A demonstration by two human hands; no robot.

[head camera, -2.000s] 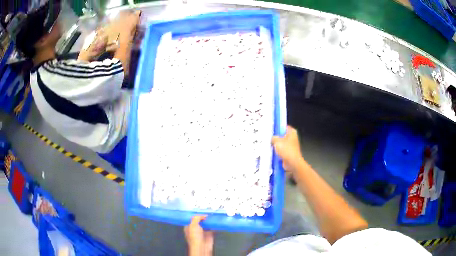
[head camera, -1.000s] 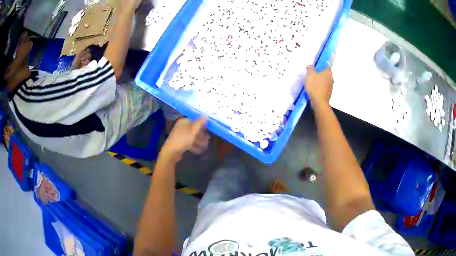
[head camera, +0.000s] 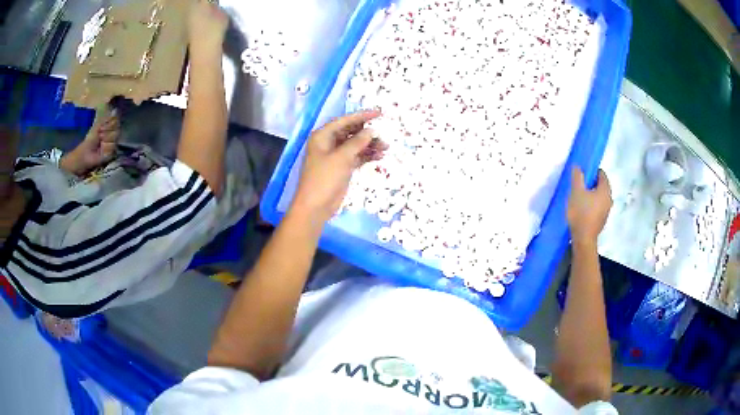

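A blue parts tray [head camera: 389,261] lies tilted in front of me, its far end cut off by the top edge. It is filled with small white round parts [head camera: 471,121] speckled red, spread over a white liner. My left hand [head camera: 345,158] is over the tray's left part, fingers bent and apart at the parts; whether a part is between the fingertips cannot be told. My right hand [head camera: 588,207] grips the tray's right rim, with the thumb on the outside.
A person in a striped white shirt [head camera: 122,231] sits at the left, an arm over a brown cardboard sheet [head camera: 81,85]. The metal bench [head camera: 633,219] holds white parts and a clear ring-shaped thing [head camera: 665,162]. The green conveyor [head camera: 677,81] runs behind. Blue trays stand at lower left.
The tray has moved right and nearer to my body. My left hand has gone from beside its near rim to over the white parts. My right hand still holds the right rim.
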